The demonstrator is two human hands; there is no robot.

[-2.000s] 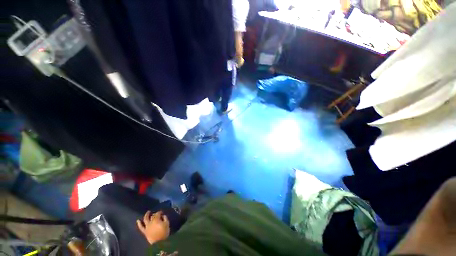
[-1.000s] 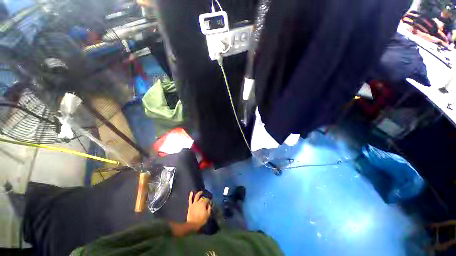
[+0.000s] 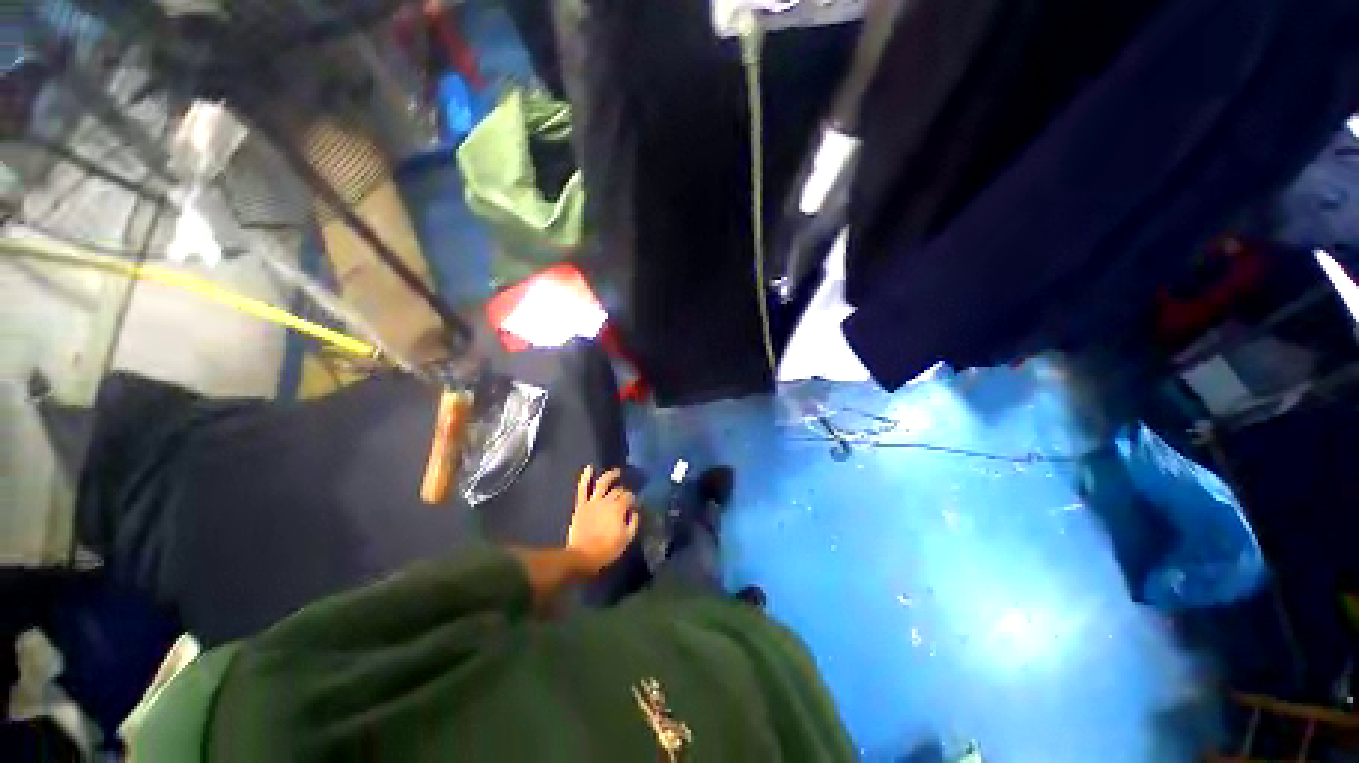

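Note:
My left hand (image 3: 602,520) rests on the rounded right end of the dark padded pressing table (image 3: 313,492), fingers spread, with nothing visible in it. A steam iron (image 3: 504,444) with a silvery body and an orange-brown handle (image 3: 444,447) stands on the table, left of my hand and apart from it. My right hand is not in view. My green sleeve reaches in from below.
Dark garments (image 3: 1028,164) hang ahead and to the right. Behind the table are a red and white stool or bin (image 3: 549,309) and a green sack (image 3: 514,176). A blue plastic bag (image 3: 1177,522) and thin cable (image 3: 954,450) lie on the blue floor (image 3: 924,552).
The view has swung left and down, bringing the pressing table and iron into full sight. The cream garments at the right have left the picture. My left hand stays on the table end.

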